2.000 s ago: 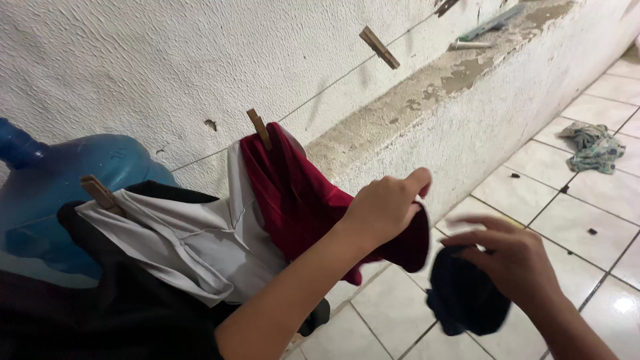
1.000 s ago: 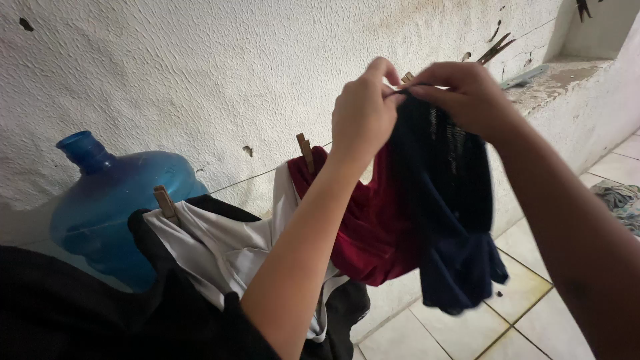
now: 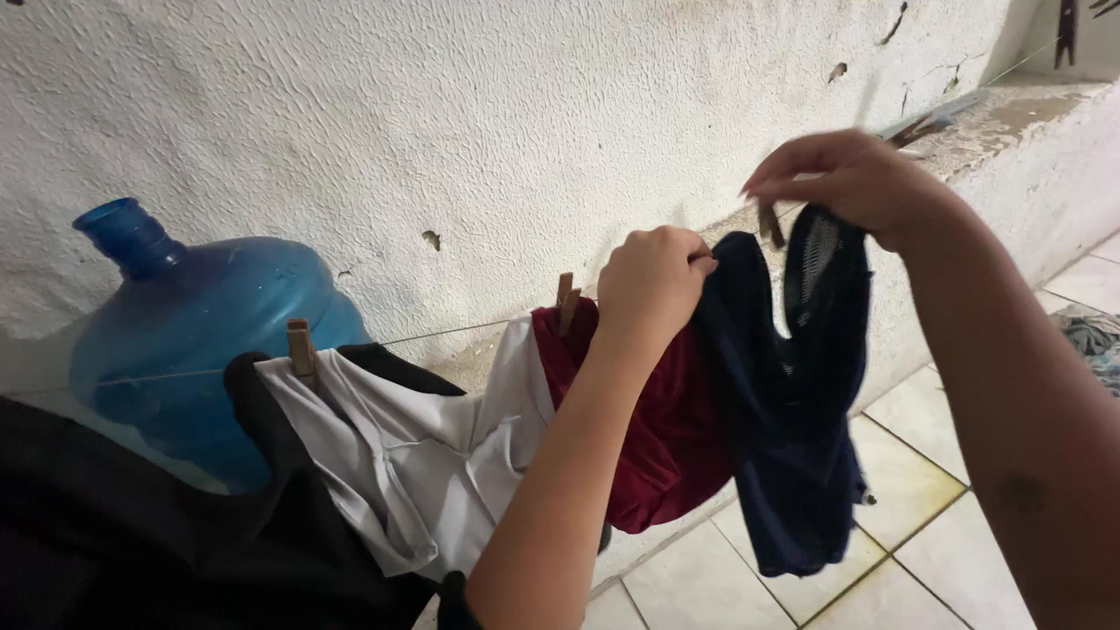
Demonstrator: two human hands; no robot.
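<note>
My left hand (image 3: pixel 654 278) pinches the top left corner of a navy blue garment (image 3: pixel 787 437) that hangs down beside a dark red garment (image 3: pixel 665 464). At the navy garment's other top corner is my right hand (image 3: pixel 831 179), its fingers bent over a wooden clothespin (image 3: pixel 771 226); whether they grip the cloth or the pin is hard to tell. The red garment hangs from the clothesline (image 3: pixel 464 330) under a wooden clothespin (image 3: pixel 567 302). Left of it, white cloth (image 3: pixel 420 437) is held by another clothespin (image 3: pixel 300 350), with black cloth (image 3: pixel 254 525) around it.
A blue plastic water jug (image 3: pixel 219 324) stands behind the line at the left, near the textured white wall (image 3: pixel 490 131). A low ledge (image 3: pixel 1024 114) runs to the back right. A crumpled cloth (image 3: pixel 1094 341) lies on the tiled floor (image 3: pixel 927 560). Dark clothespins (image 3: pixel 1065 35) hang at the top right.
The navy garment, bunched in my right hand two seconds ago, now hangs spread beside the red one. Since one second ago my hands have moved apart along its top edge.
</note>
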